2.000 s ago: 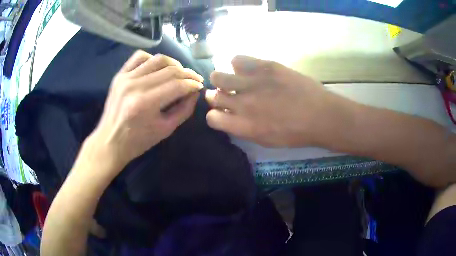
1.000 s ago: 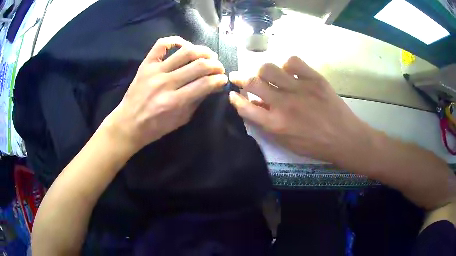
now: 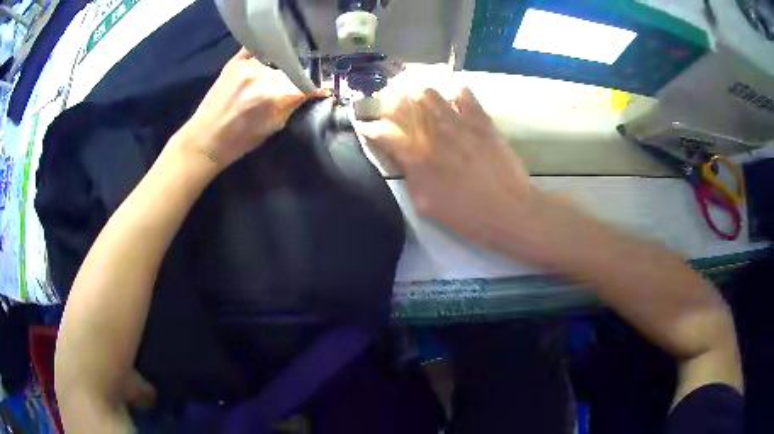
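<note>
Dark garment cloth [image 3: 280,237] lies left of and below the needle area and hangs over the table's front edge. The pale sewing machine head [image 3: 399,34] is at the top, its presser foot area [image 3: 335,89] small and partly hidden. My left hand [image 3: 255,97] pinches the cloth edge beside the presser foot, at its left. My right hand [image 3: 437,136] is at the right of the foot, blurred, with its fingertips near the cloth edge. Whether they grip the cloth cannot be told.
A green panel [image 3: 586,38] with a bright white rectangle is at upper right. Scissors [image 3: 720,199] with red and yellow handles lie at the right, below a pale lettered block [image 3: 709,110]. A red basket [image 3: 44,373] is at lower left. The table's green front edge [image 3: 475,297] runs below.
Both hands have moved up to the presser foot with the cloth edge. The machine head and green panel now show more fully. The view has shifted.
</note>
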